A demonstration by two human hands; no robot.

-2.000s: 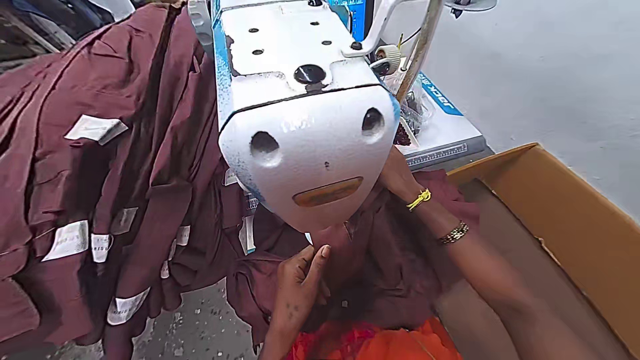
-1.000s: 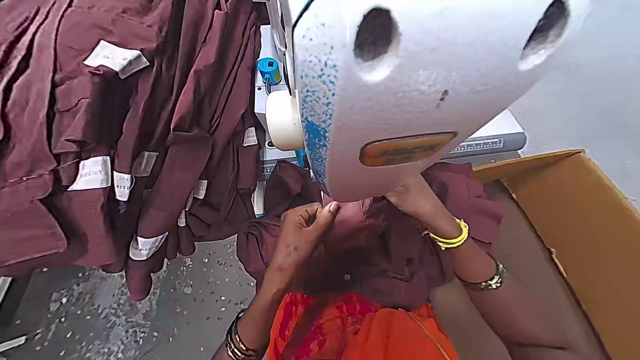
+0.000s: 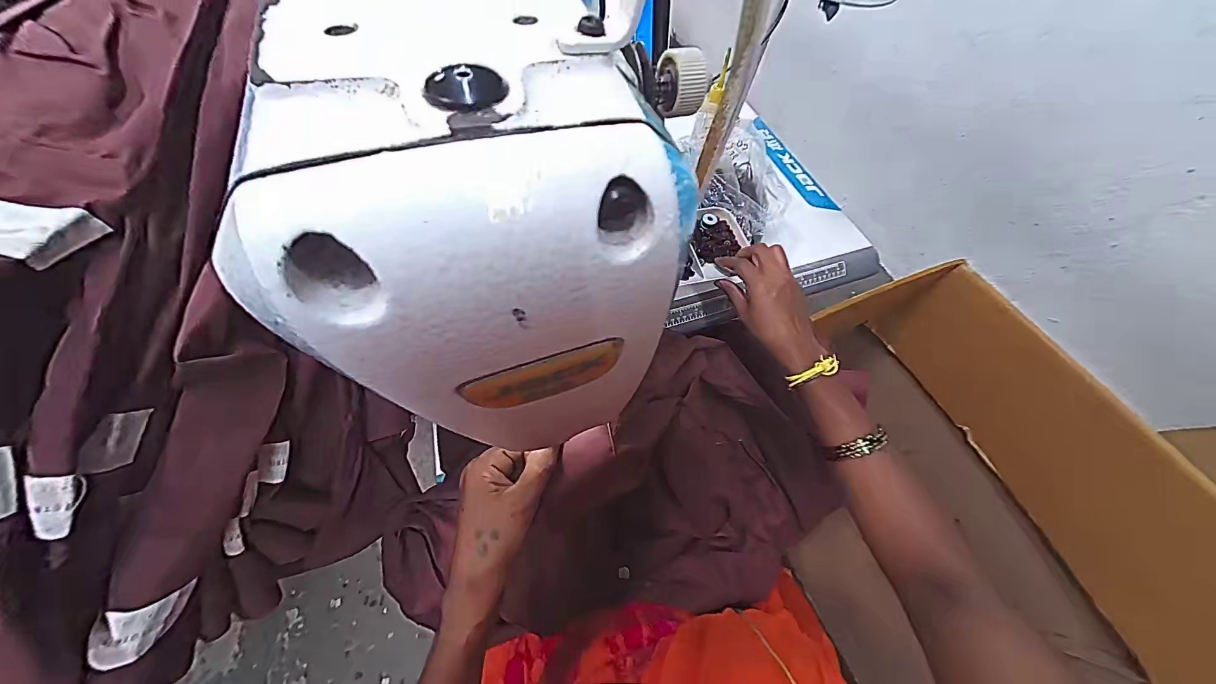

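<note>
The white head of a sewing machine fills the upper middle of the view. Below its lower tip, my left hand pinches the edge of a maroon garment, which lies bunched across my lap. To the right of the machine head, my right hand reaches to a small white tray of dark buttons, its thumb and forefinger at the tray's edge. Whether a button is between those fingertips cannot be told. The needle area is hidden behind the machine head.
Many maroon garments with white tags hang at the left. An open cardboard box stands at the right. A plastic bag lies on the machine table behind the tray. A pale wall is beyond.
My right hand has left the cloth under the machine head and moved out to the button tray. My left hand stays at the garment. The view has shifted.
</note>
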